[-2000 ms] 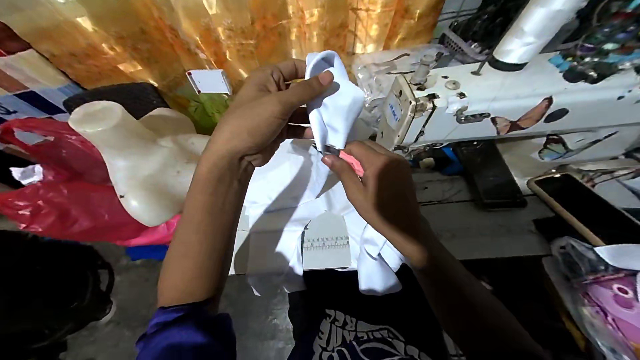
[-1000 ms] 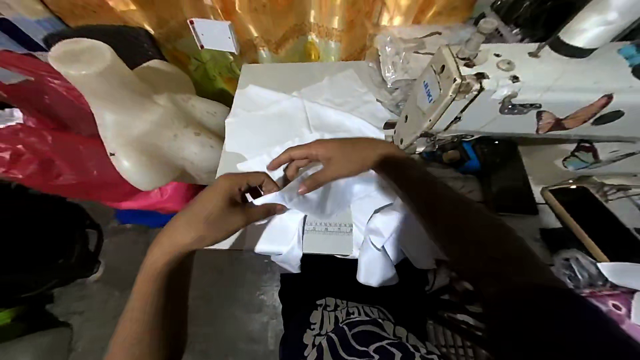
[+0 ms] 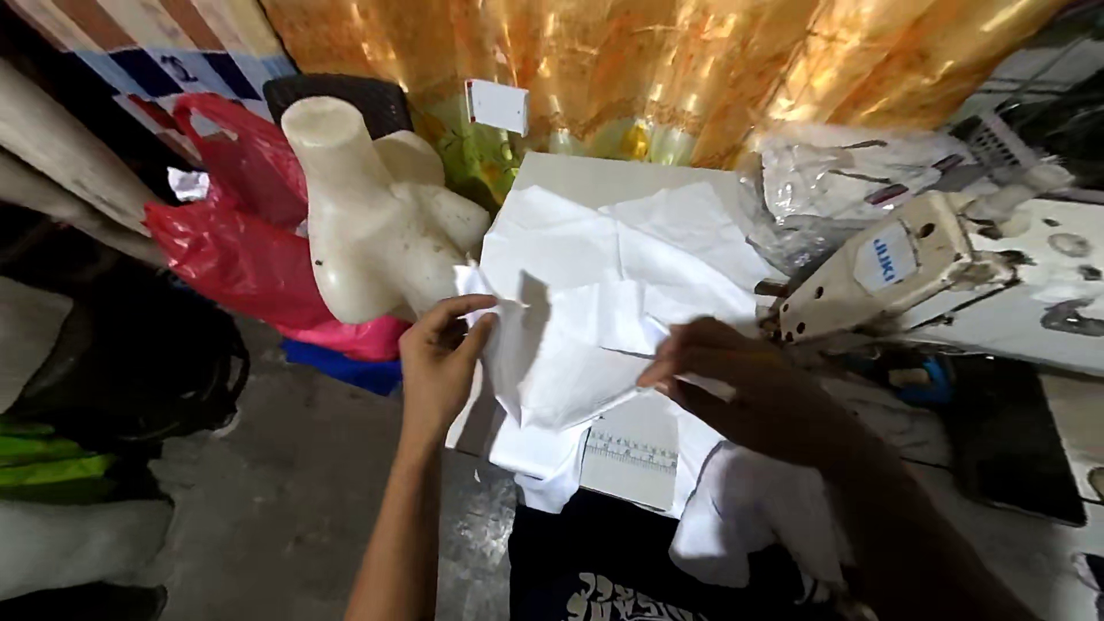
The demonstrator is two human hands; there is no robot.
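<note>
White fabric (image 3: 578, 371) lies spread and folded over a pale tabletop (image 3: 569, 172), with parts hanging over the front edge. At its left side my left hand (image 3: 448, 354) pinches a raised edge between thumb and fingers. My right hand (image 3: 707, 371) grips another edge of the cloth near the middle right, its fingertips shadowed. Between the hanging folds a printed measuring scale (image 3: 634, 453) shows on the table.
A Juki sewing machine (image 3: 914, 267) stands at the right, with a dark phone-like object (image 3: 1005, 440) below it. A mannequin torso (image 3: 371, 216) and a red plastic bag (image 3: 241, 259) are at the left. An orange curtain (image 3: 647, 69) hangs behind.
My hands have moved apart, and the cloth is more spread between them. The pink-handled tool seen in my right hand two seconds ago is no longer in view.
</note>
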